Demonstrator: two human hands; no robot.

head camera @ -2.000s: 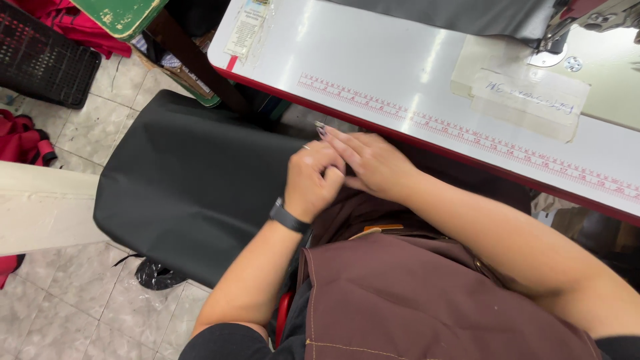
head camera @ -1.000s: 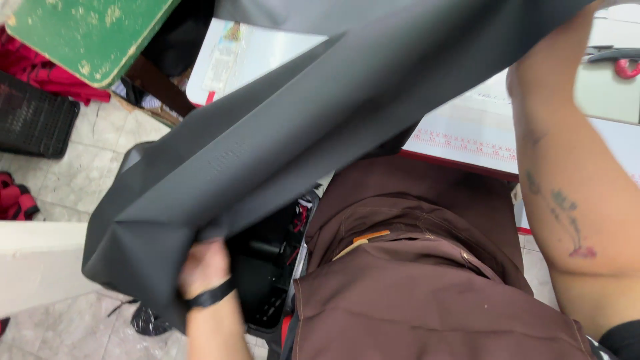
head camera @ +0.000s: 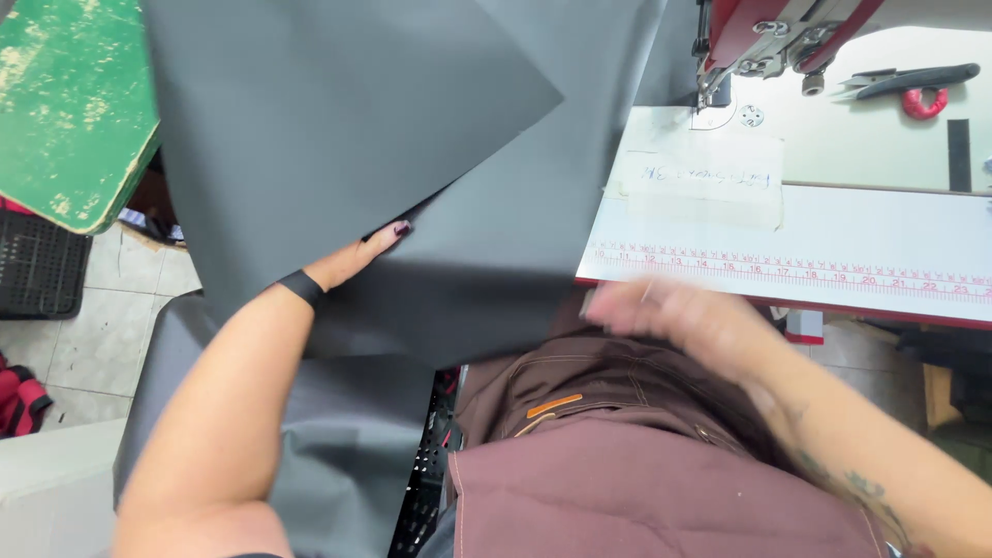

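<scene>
A large sheet of dark grey coated fabric point(head camera: 349, 116) covers the left part of the sewing table and drapes over its front edge. My left hand point(head camera: 360, 256) is at a fold in this sheet, thumb on top, with its fingers hidden beneath the layer. My right hand point(head camera: 659, 310), blurred by motion, hovers over my brown apron point(head camera: 659, 480) near the table's front edge, with nothing seen in it. The needle and presser foot of a red sewing machine point(head camera: 705, 93) stand right of the sheet. More dark fabric point(head camera: 341, 465) hangs at the lower left.
Thread snips point(head camera: 907, 81) with a red ring lie on the machine bed. A printed ruler point(head camera: 775, 267) runs along the table's front. A worn green board point(head camera: 70, 108) stands at the upper left above a black plastic crate point(head camera: 39, 263). Another black crate point(head camera: 422, 480) is beside my lap.
A second ago both hands held the dark sheet raised across the view. The sheet now lies lower over the table, and my right hand has come off it, down to the table's front edge.
</scene>
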